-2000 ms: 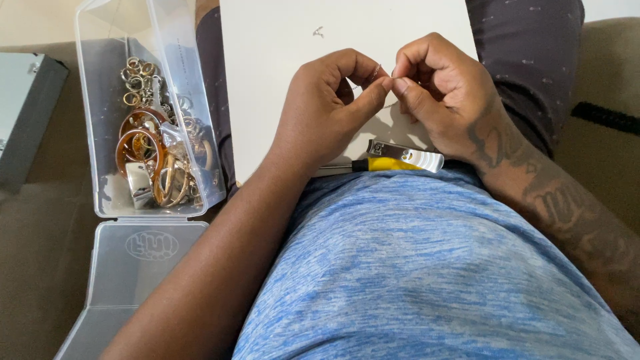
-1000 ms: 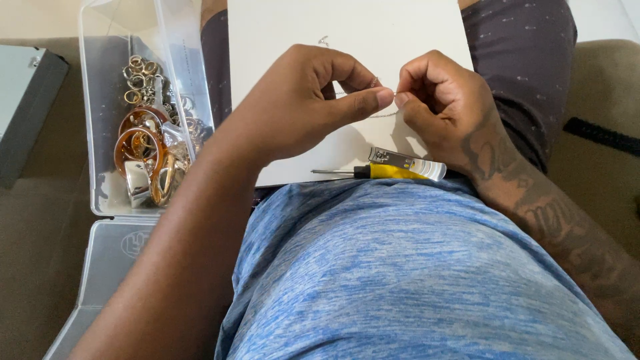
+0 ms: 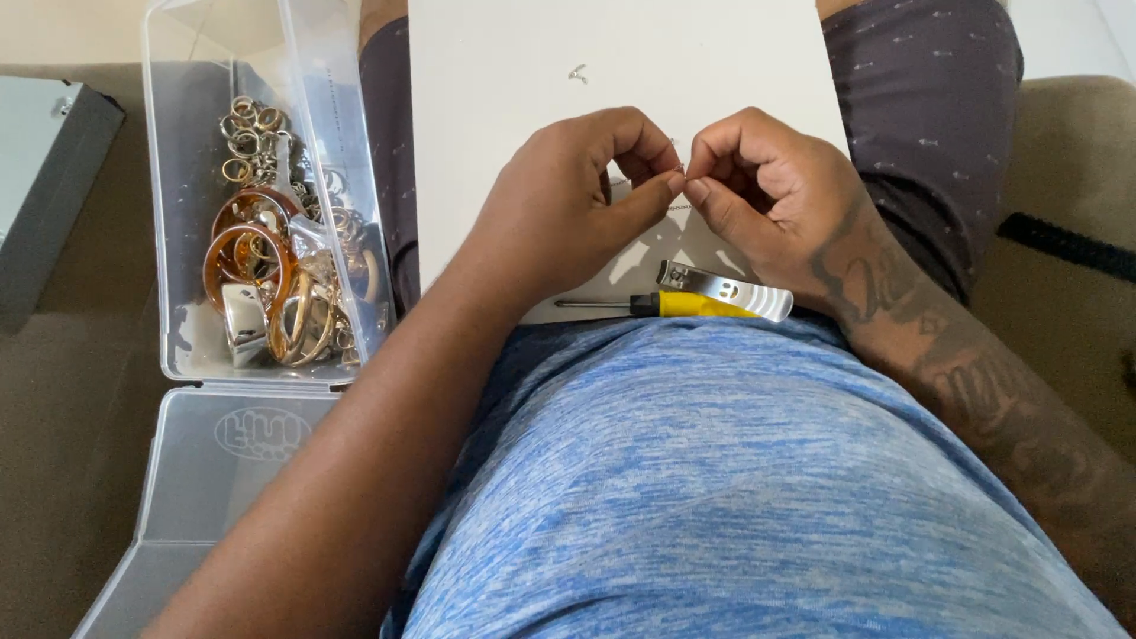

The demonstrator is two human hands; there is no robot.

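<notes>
Over a white board [image 3: 497, 53] on the lap, my left hand [image 3: 603, 186] and my right hand [image 3: 772, 186] meet fingertip to fingertip. Each pinches part of a thin chain [image 3: 679, 207], mostly hidden behind the fingers. Below them a nail clipper [image 3: 726, 288] lies partly across the yellow handle of a screwdriver [image 3: 692, 304], whose shaft points left. A small metal piece [image 3: 578, 74] rests on the board above my left hand.
At the left stands an open clear plastic box [image 3: 169, 266] holding rings, amber-coloured bangles [image 3: 209, 266] and other jewellery, its lid [image 3: 204, 497] folded toward me. A grey box [image 3: 53, 169] is at the far left; a black strip [image 3: 1065, 246] lies at the right.
The hands stay pinched close together. The chain hung in a visible curve below the fingers one second ago; less of it shows now.
</notes>
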